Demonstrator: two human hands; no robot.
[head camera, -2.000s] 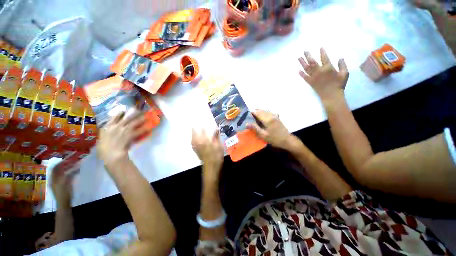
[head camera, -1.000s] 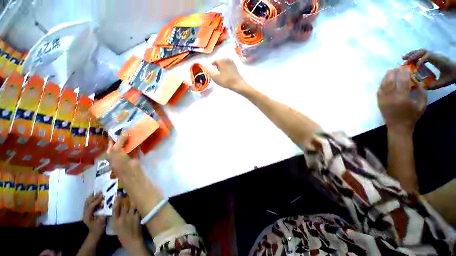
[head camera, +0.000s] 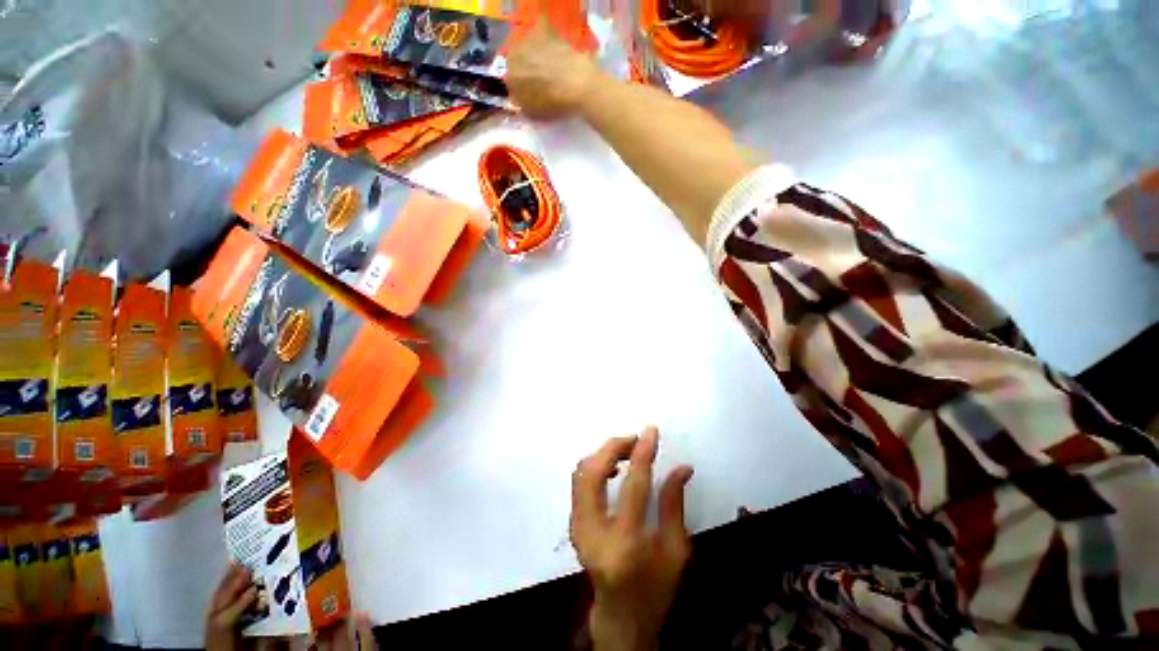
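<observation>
My right hand (head camera: 547, 74), at the end of a patterned sleeve, is on the right edge of a fanned pile of flat retail cartons (head camera: 439, 38) at the top. Its fingertips are blurred, so its grip is unclear. My left hand (head camera: 632, 521) is over the front of the table, empty, with its fingers apart. A tied orange cord coil (head camera: 520, 200) with a dark middle lies on the white table below the pile. Two partly overlapping retail cartons (head camera: 356, 223) (head camera: 305, 343) lie left of the coil, with their plain orange flaps toward the lower right.
Upright filled cartons (head camera: 85, 382) stand in rows at left. A neighbour's hands (head camera: 231, 604) hold a white and orange carton (head camera: 270, 541) at lower left. More coils (head camera: 697, 38) in clear plastic lie at the top. A whitish plastic bag (head camera: 95, 140) is at upper left.
My right hand has moved from beside the coil up to the carton pile. My left hand has left the cartons at left and moved right. The view has shifted closer to the left cartons.
</observation>
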